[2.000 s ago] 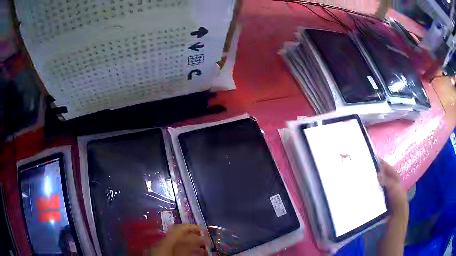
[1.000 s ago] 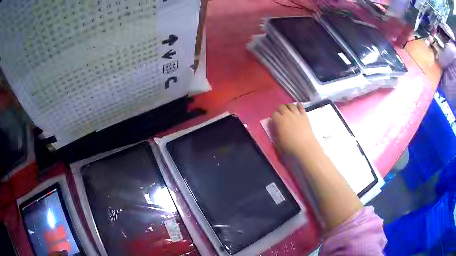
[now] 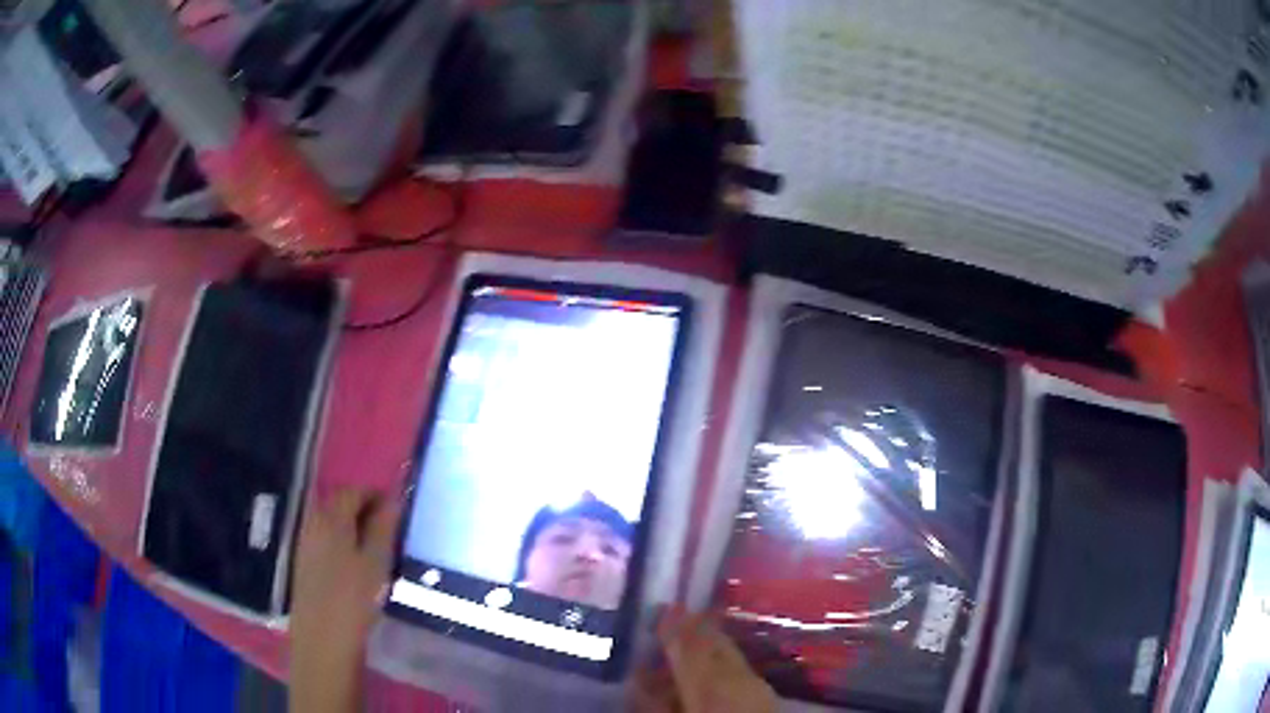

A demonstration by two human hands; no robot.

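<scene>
A tablet [image 3: 536, 446] lies face up on a pale protective bag in the middle, its camera screen showing a live picture of a face and a bright background. My left hand [image 3: 344, 550] is beside its lower left edge, fingertips close to the rim. My right hand [image 3: 703, 669] is at its lower right, near the bag's edge, partly cut off by the bottom of the picture. Both hands are blurred, and it is unclear whether either grips the tablet or bag. A dark tablet [image 3: 871, 488] under glaring clear film lies to the right.
Another dark tablet [image 3: 1100, 536] and a white-screen tablet [image 3: 1247, 634] lie farther right. Dark units [image 3: 237, 432] lie left. Behind stand a test chart [image 3: 1003, 126] on a black base, a wrapped post [image 3: 272, 181] and a smartphone [image 3: 671, 165]. Cables run near the post.
The view has swung left, bringing the camera-screen tablet to the middle and the white-screen tablet to the right edge. A hand was over the white-screen tablet; now both hands flank the camera-screen tablet.
</scene>
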